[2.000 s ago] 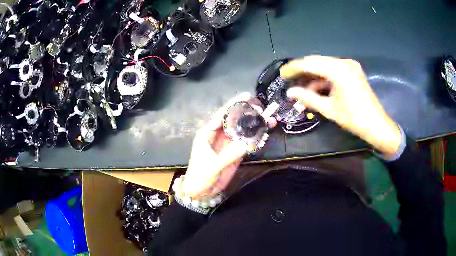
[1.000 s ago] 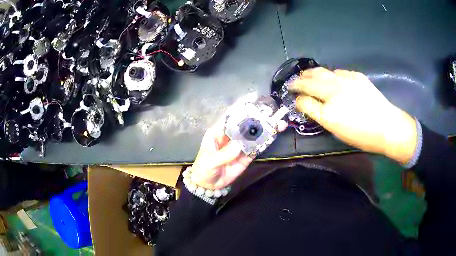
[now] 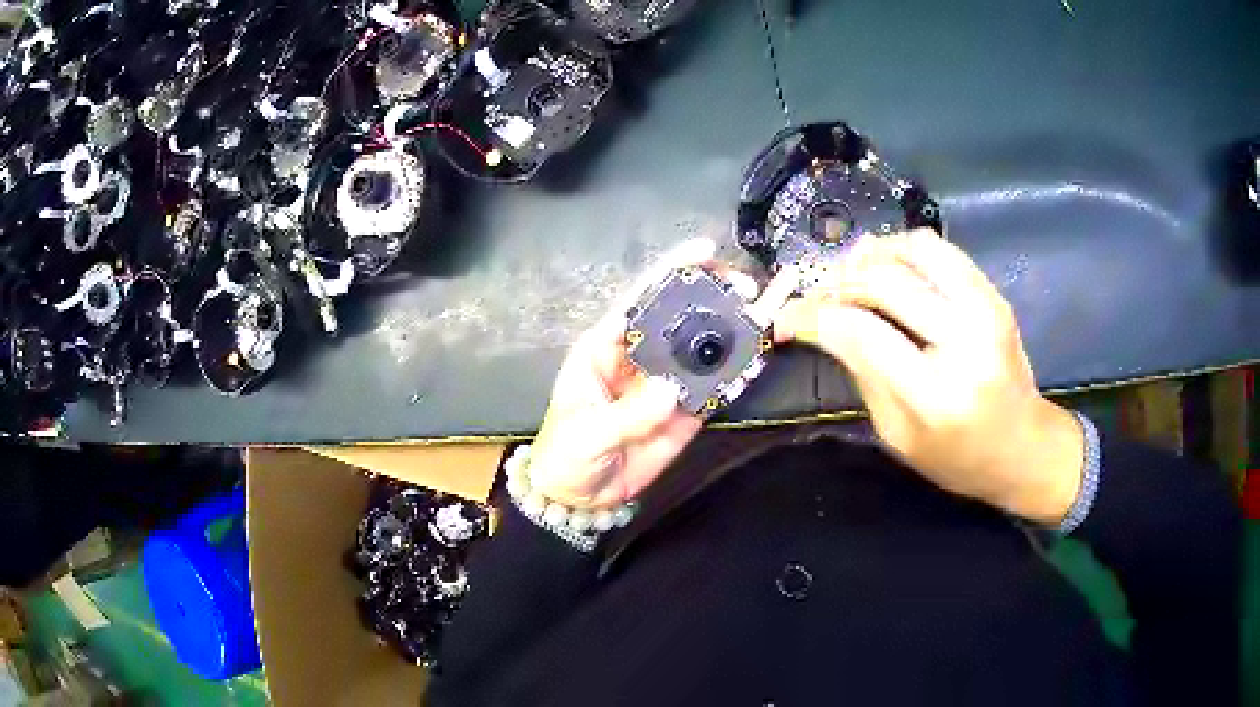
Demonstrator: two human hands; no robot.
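Observation:
My left hand (image 3: 608, 421) holds a squarish lens board (image 3: 669, 326) with a dark round lens (image 3: 709, 351) facing up, above the bench's near edge. A short white flat cable (image 3: 778, 292) runs from the board's right corner toward a round black camera housing (image 3: 795, 173) on the bench. A dark speckled circuit board (image 3: 832, 221) sits in the housing. My right hand (image 3: 919, 366) is at the housing's near side, fingertips together by the flat cable. Whether the fingers pinch the cable is hidden.
Many unfinished units (image 3: 207, 194) crowd the left of the bench (image 3: 525, 297). One unit (image 3: 532, 97) has red wires beside it. A dark unit shows at the right edge. An open cardboard box (image 3: 304, 580) of black parts and a blue stool (image 3: 205, 587) are below.
My right hand has moved down and left, off the housing's middle to the flat cable, uncovering the circuit board. The lens board is tilted a little differently in my left hand.

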